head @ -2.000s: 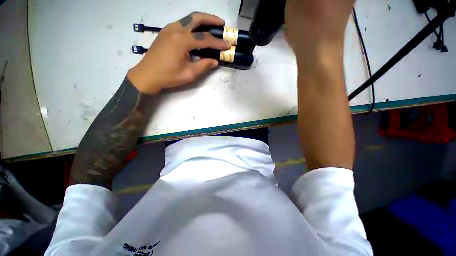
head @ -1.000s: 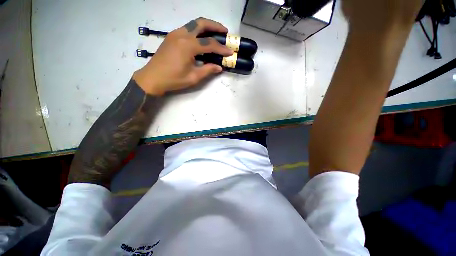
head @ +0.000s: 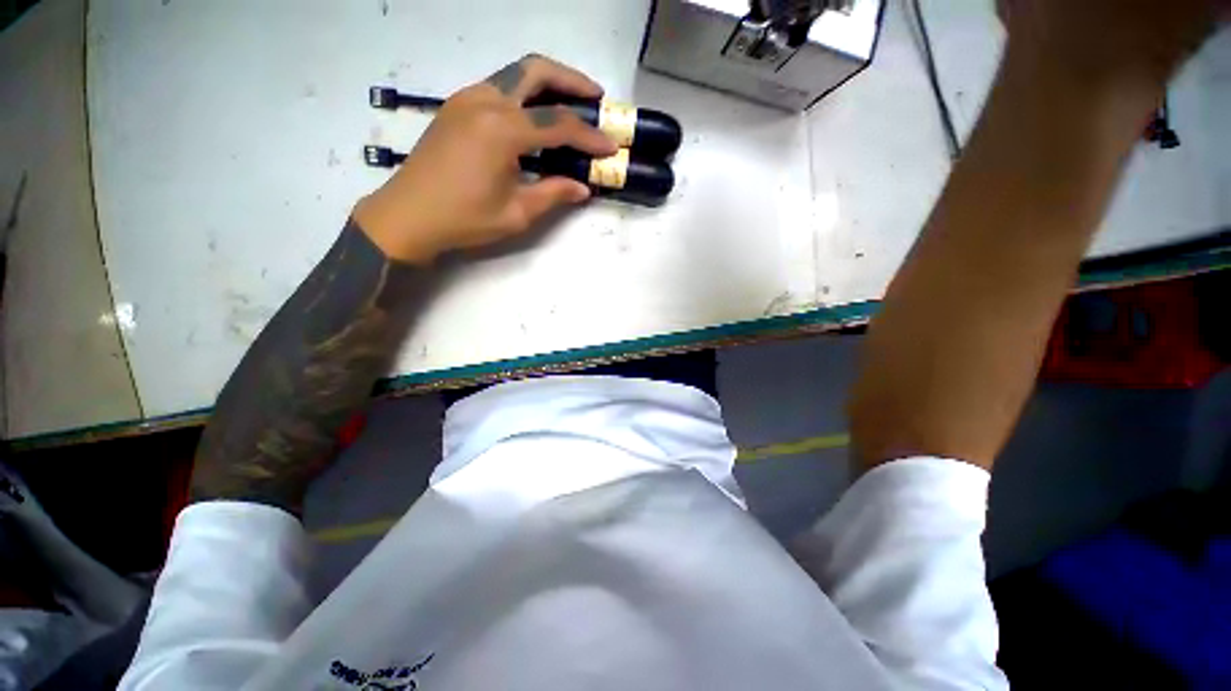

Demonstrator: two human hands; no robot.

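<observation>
Two black plastic housings (head: 653, 134) lie side by side on the white bench, with a cream-yellow strip (head: 612, 146) around their middles. My left hand (head: 493, 149) lies over their left part, its fingers and thumb around them. A short cable with a small plug (head: 385, 97) sticks out left of each housing. My right hand (head: 1127, 34) is at the top right, cut off by the picture's edge. Its fingers, and anything in them, cannot be made out. The screwdriver cannot be seen.
The white-silver screw feeder (head: 763, 51) stands on the bench (head: 540, 304) behind and right of the housings. A thin dark cord (head: 934, 74) lies right of it. A small black plug (head: 1162, 131) shows beside my right forearm. An orange-red object (head: 1134, 338) is below the bench edge.
My right hand has moved away from the housings to the upper right, and the black screwdriver has left view. The feeder has come into view. My left hand remains on the housings.
</observation>
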